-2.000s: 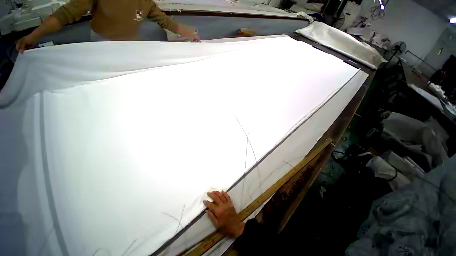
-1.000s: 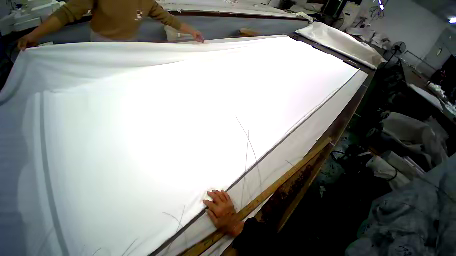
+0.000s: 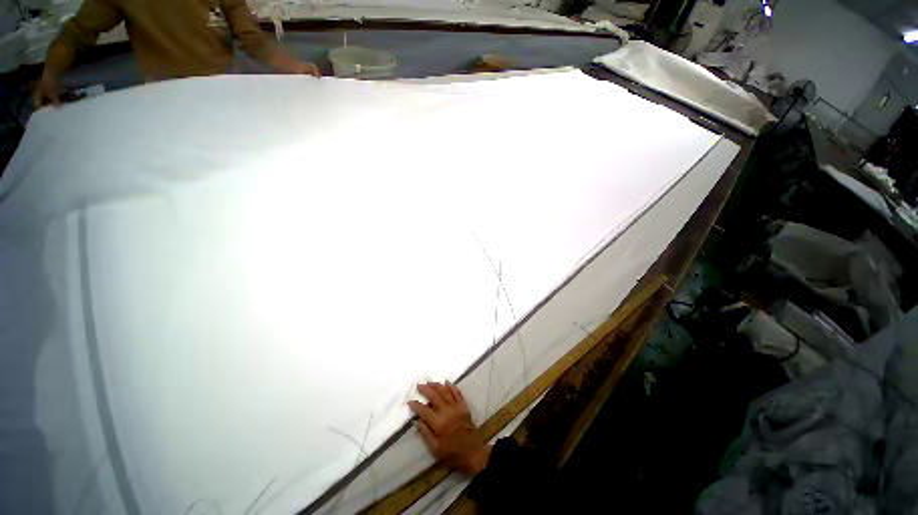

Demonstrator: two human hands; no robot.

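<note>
A wide white fabric ply (image 3: pixel 352 231) covers most of the table, its near edge a long dark line running up to the right. My right hand (image 3: pixel 450 427) lies palm down on this edge at the bottom, fingers slightly spread, holding nothing. The underlay strip (image 3: pixel 604 287) shows beyond the edge, with a wooden batten (image 3: pixel 564 370) along it. My left hand is not in view. Several thin dark threads lie on the white. A grey band runs down the fabric at the left.
A person (image 3: pixel 176 38) across the table holds the fabric's far edge with both hands. A pale tub (image 3: pixel 362 62) stands behind the far edge. Folded cream fabric (image 3: pixel 684 86) lies at the far end. Wrapped rolls (image 3: pixel 805 443) and cables are at the right.
The person across has moved left, and the far fabric edge lies flatter with its fold line faded. The tub now shows more fully. My right hand has stayed in place.
</note>
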